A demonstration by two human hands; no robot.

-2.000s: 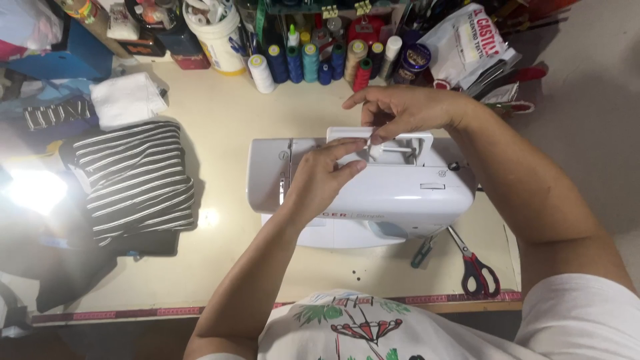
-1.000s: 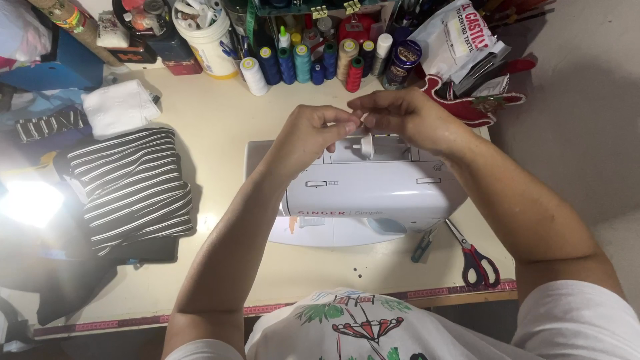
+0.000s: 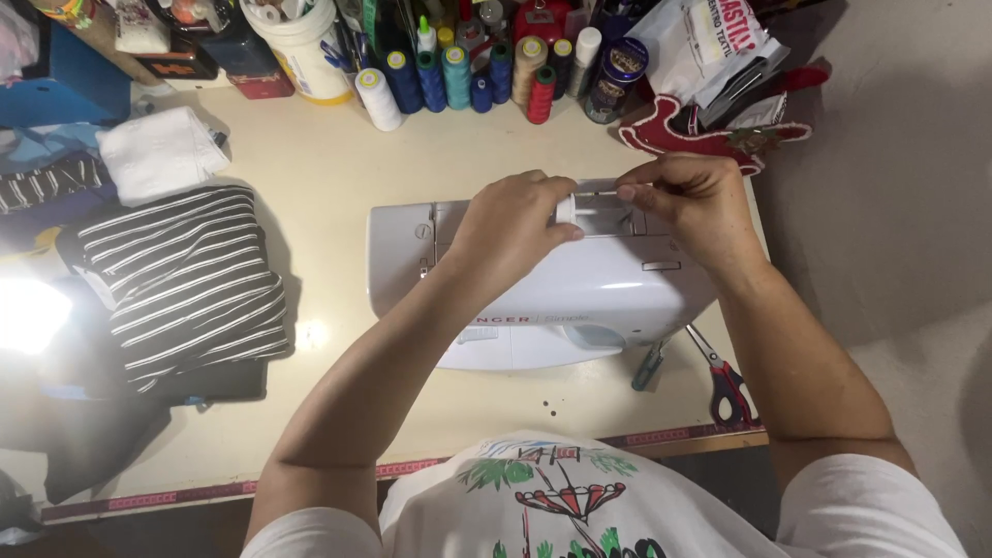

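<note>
A white Singer sewing machine [image 3: 589, 283] stands on the table below both hands. My left hand [image 3: 519, 213] is at the machine's top, its thumb and fingers around a white spool-like part [image 3: 566, 209] near the spool pin. My right hand [image 3: 694, 201] is to the right, above the top compartment, with thumb and index finger pinched together at a thin pale thing that reaches left toward the spool. Whether this is thread or a small part cannot be told. The machine's raised handle is partly hidden behind the hands.
Thread cones [image 3: 456, 77] and a white bucket [image 3: 298, 54] line the back. Folded striped fabric [image 3: 190, 287] and a white cloth [image 3: 161, 155] lie at left. Scissors [image 3: 727, 391] and a small teal-handled tool [image 3: 648, 368] lie at front right. A measuring tape [image 3: 403, 468] runs along the front edge.
My hands, close together one second ago, are now apart; the left has come down onto the white spool-like part, which stood free between them and the machine, and the right has moved right.
</note>
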